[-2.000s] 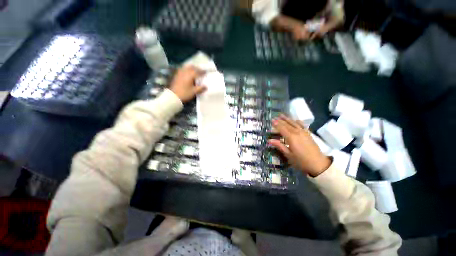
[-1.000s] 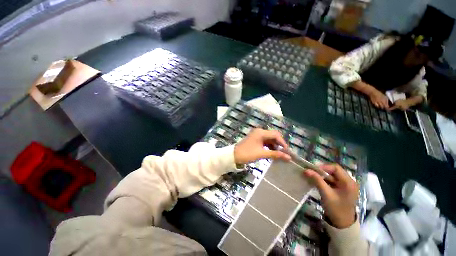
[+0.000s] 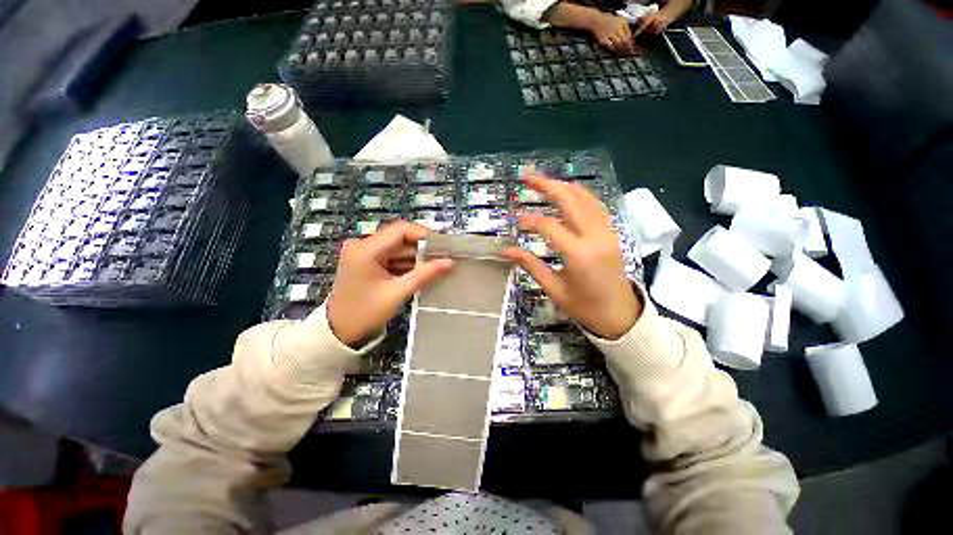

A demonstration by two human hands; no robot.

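Observation:
A sticker strip (image 3: 449,350) with several grey panels and white edges hangs over the blister tray (image 3: 314,225), its lower end past the tray's near edge. My left hand (image 3: 381,280) pinches the strip's top left corner between thumb and fingers. My right hand (image 3: 577,254) is at the top right corner, thumb or fingertip against the edge, other fingers spread. The strip's top edge is folded or curled. The tray's pockets hold small circuit boards (image 3: 564,392); the strip and my hands hide some of them.
Curled white backing papers (image 3: 734,259) lie right of the tray. A white bottle (image 3: 287,128) stands behind its left corner, beside pale sheets (image 3: 402,139). Stacked trays (image 3: 125,209) are at left, more stacked trays (image 3: 366,47) behind. Another person's hands (image 3: 617,29) work over a tray across the table.
The view has turned back toward the tray. The strip now hangs nearly straight toward me, grey panels up. My right hand's fingers have spread from their earlier pinch.

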